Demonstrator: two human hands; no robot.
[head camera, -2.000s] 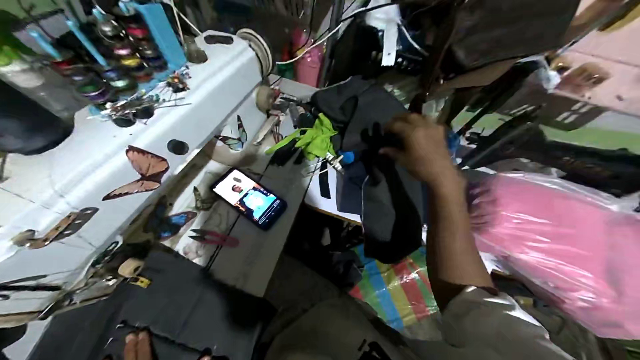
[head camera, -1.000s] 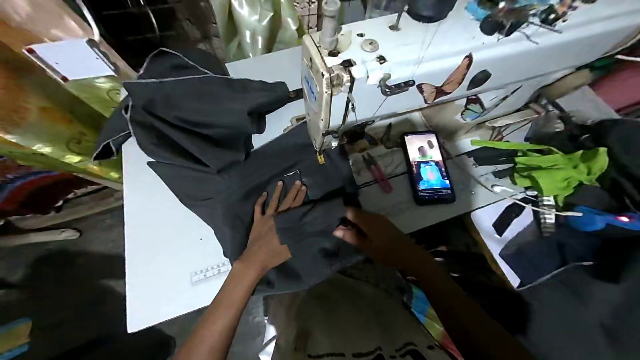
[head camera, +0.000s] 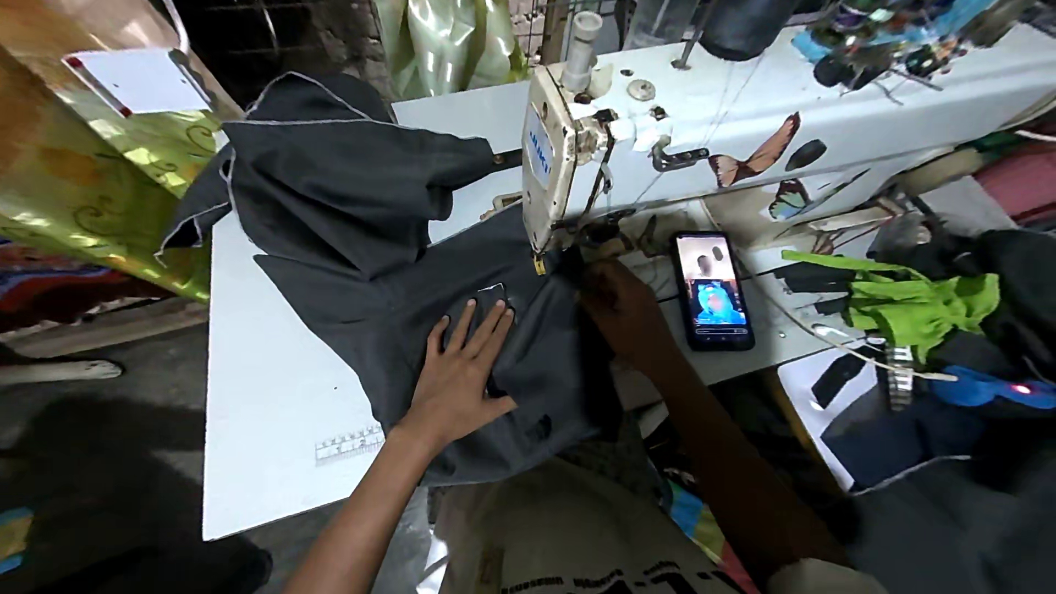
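Dark grey trouser fabric with light overlocked edges (head camera: 330, 190) lies across the white bed of a Juki sewing machine (head camera: 551, 157), part of it under the needle area. My left hand (head camera: 466, 371) rests flat on the cloth, fingers spread, beside a small outlined patch or opening (head camera: 492, 290). My right hand (head camera: 615, 309) is at the cloth's right edge, just right of the presser foot area; its fingers are bent and partly in shadow, so whether they pinch the fabric is unclear. A yellow-tipped part (head camera: 539, 264) hangs by the needle.
A lit smartphone (head camera: 713, 290) lies on the table right of my right hand. Further right are bright green cloth (head camera: 924, 297), a wristwatch (head camera: 900, 375), blue-handled scissors or a similar tool (head camera: 990, 389) and dark fabric pieces. A printed ruler scale (head camera: 350, 444) marks the table's front left.
Two seconds ago my right hand was at dark cloth near the green fabric; now it is beside the machine's needle area. The view has swung right to left, bringing the machine head into sight.
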